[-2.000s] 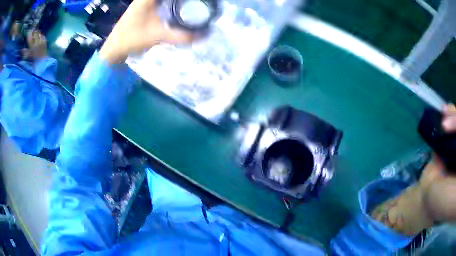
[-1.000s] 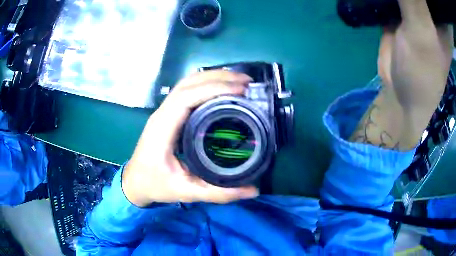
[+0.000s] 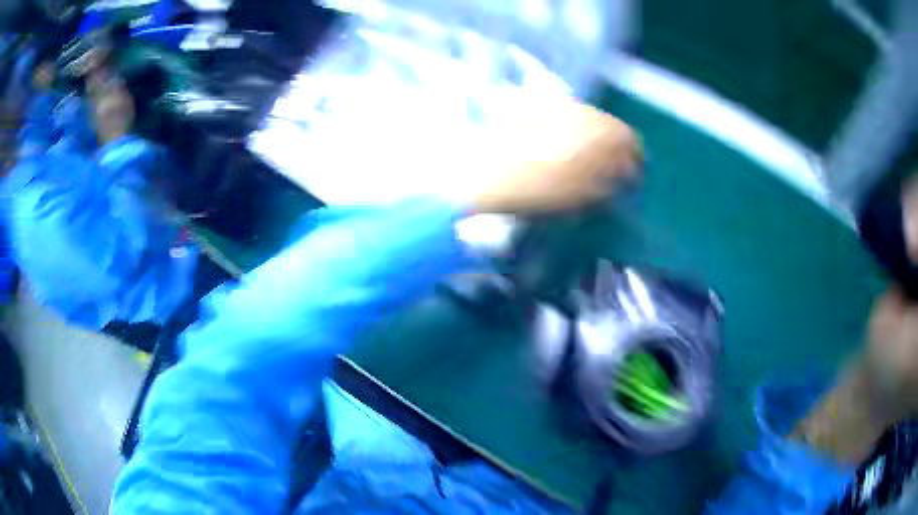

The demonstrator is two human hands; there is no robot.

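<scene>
The housing [image 3: 589,367] sits on the green bench right of centre, blurred. The lens assembly [image 3: 649,387] sits at its round opening, with green reflections in the glass. My left hand [image 3: 574,166] is above and left of the housing, over the right edge of the glaring white blister tray [image 3: 372,121]. Its fingers are blurred, and I cannot tell if they hold anything. My right hand [image 3: 896,342] is partly cut off by the right edge, closed around the black handle of the electric screwdriver [image 3: 886,231]. The screwdriver's bit is out of view.
The green bench [image 3: 745,211] has a pale rail [image 3: 725,106] along its far side. Dark units [image 3: 226,111] lie beyond the tray at the left. Another person's blue sleeve [image 3: 86,231] and hand are at the far left. The bench's near edge runs below the housing.
My left hand has let go of the lens assembly, which stays at the housing, and has moved to the tray's right edge. The view has swung, putting the tray and housing elsewhere in the picture.
</scene>
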